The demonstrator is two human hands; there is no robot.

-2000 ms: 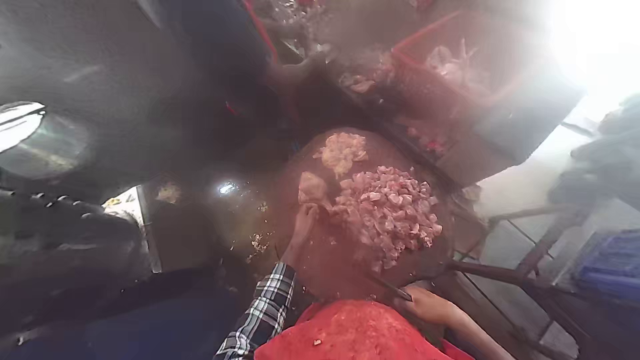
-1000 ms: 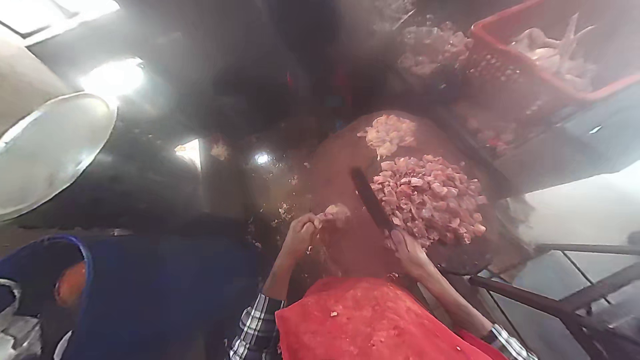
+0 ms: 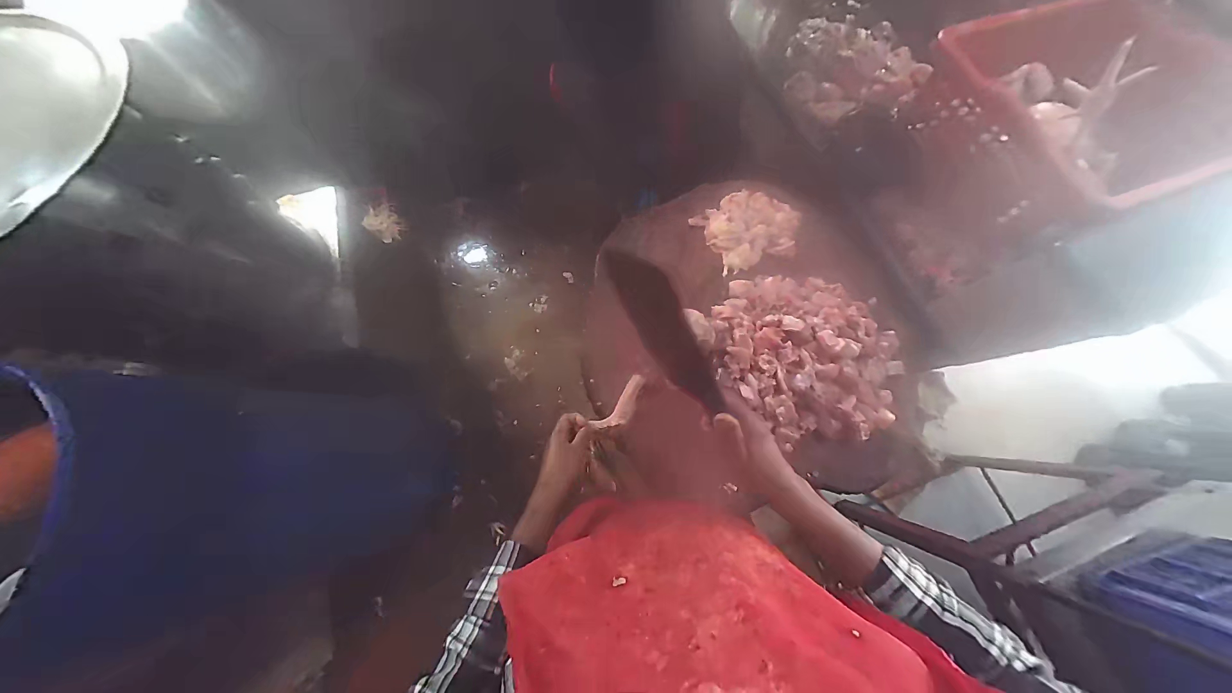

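Observation:
My left hand [image 3: 570,441] grips the end of a pale, slender piece of raw poultry [image 3: 624,404] at the near left edge of a round chopping board [image 3: 654,433]. In my right hand [image 3: 751,448] is the handle of a broad dark cleaver [image 3: 664,322], its blade slanting up and left over the board. A heap of chopped raw meat [image 3: 804,356] lies to the right of the blade. Beyond that heap sits a smaller pile of yellowish fat or skin [image 3: 749,229]. The view is hazy, so the exact cut in my left hand is unclear.
A red plastic crate [image 3: 1049,144] with whole poultry stands at the upper right, near more cut meat [image 3: 847,67]. Blue containers [image 3: 221,462] are at the left. A round metal pan or lid [image 3: 48,115] shows at the upper left. Dark metal bars [image 3: 1011,520] cross at the lower right.
The cleaver, low at the board's near edge two seconds ago, now extends over the board. The chunky piece near my left hand has given way to a slender one. The view has shifted.

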